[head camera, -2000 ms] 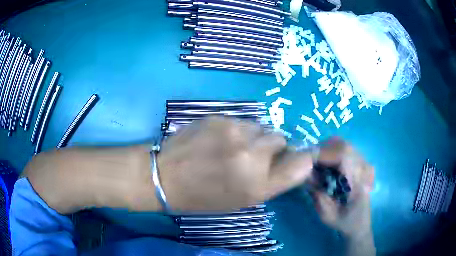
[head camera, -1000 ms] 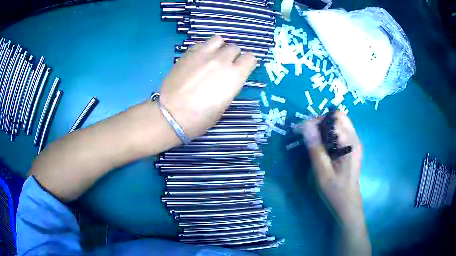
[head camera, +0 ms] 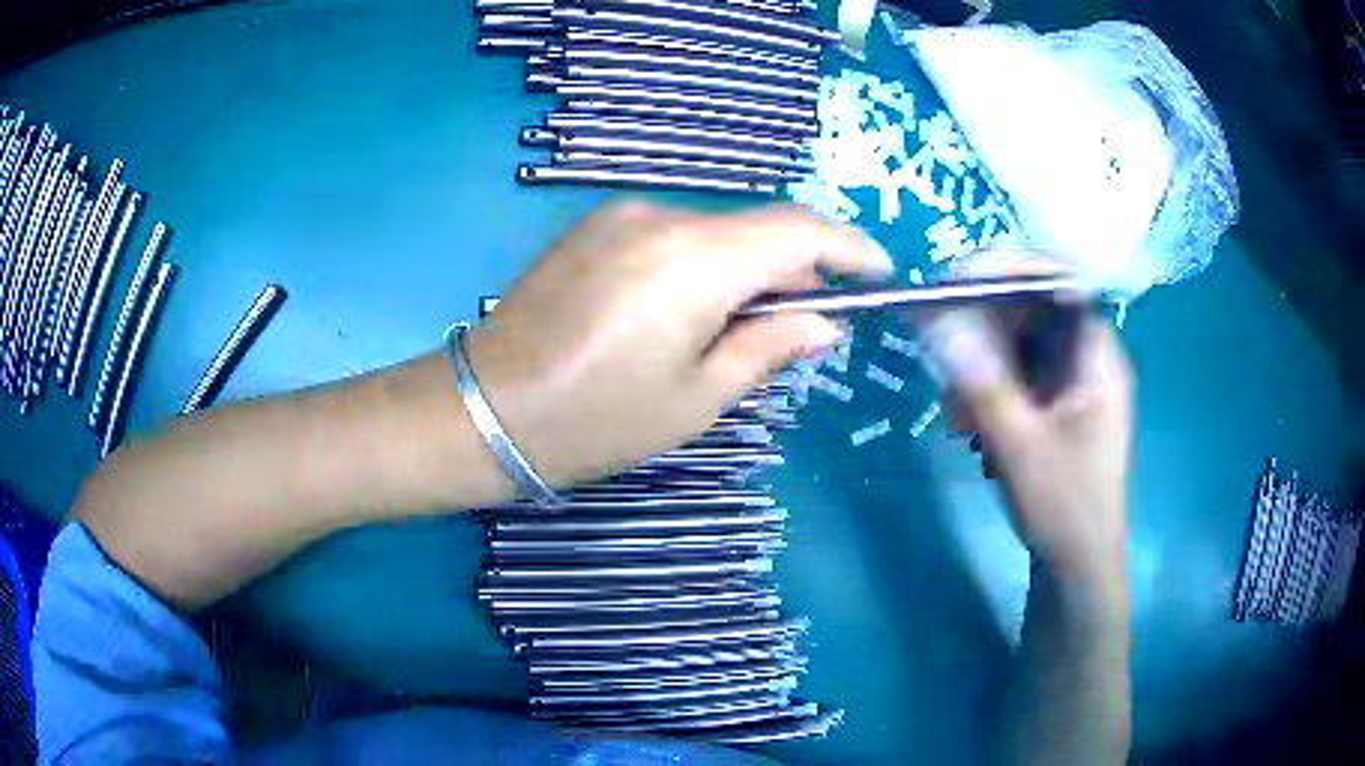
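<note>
My left hand (head camera: pixel 644 352), with a silver bracelet, pinches one end of a metal tube (head camera: pixel 928 295) between thumb and fingers. The tube points right, and its far end is at my right hand (head camera: pixel 1033 404). My right hand is blurred and closed around a dark bundle of tubes (head camera: pixel 1052 347); how the tube's far end meets the hand or bundle is unclear. White plastic pieces (head camera: pixel 883 157) lie in a heap behind the hands, with a few loose below the tube. A central row of tubes (head camera: pixel 644 599) lies under and below my left hand.
Another row of tubes (head camera: pixel 674 90) lies at the top centre. A clear bag of white pieces (head camera: pixel 1108 150) is at the upper right. More tubes (head camera: pixel 53 270) are fanned out at far left, with one lying apart (head camera: pixel 232 352). Thinner tubes (head camera: pixel 1295 551) stand at far right.
My left hand has moved down and right from the upper row and now shows a tube in its fingers. My right hand has moved slightly right, with the dark bundle still in it.
</note>
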